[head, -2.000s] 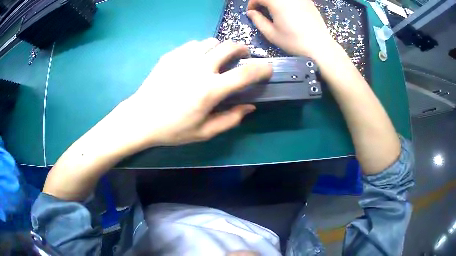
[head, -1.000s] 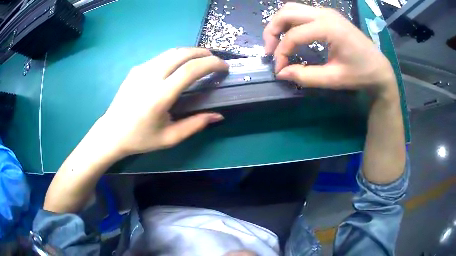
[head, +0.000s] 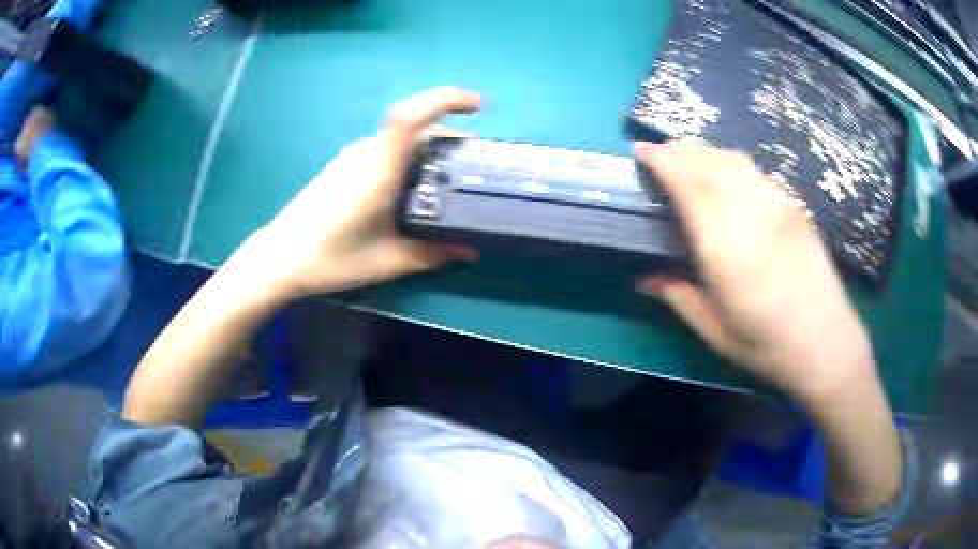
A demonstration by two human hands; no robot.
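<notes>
A long dark metal housing (head: 547, 204) lies across the front of the green bench top, its upper face glaring silver-white. A groove with a few small bright spots runs along it, and ringed holes show at its left end. My left hand (head: 343, 220) grips the left end, thumb in front and fingers behind. My right hand (head: 751, 257) grips the right end and hides it. A black parts tray (head: 740, 80) with many glittering small fasteners lies beyond my right hand. The picture is blurred.
Another person's blue sleeve (head: 70, 241) and hand are at the left, beside a dark block (head: 91, 80). A white line (head: 220, 129) crosses the green bench top. Small silver pieces (head: 206, 21) lie at the upper left. A pale plastic item (head: 923, 188) is right of the tray.
The view has turned, and the other person's arm now shows at left. My right hand has gone from pinching at the housing's top to gripping its right end. My left hand now holds the left end.
</notes>
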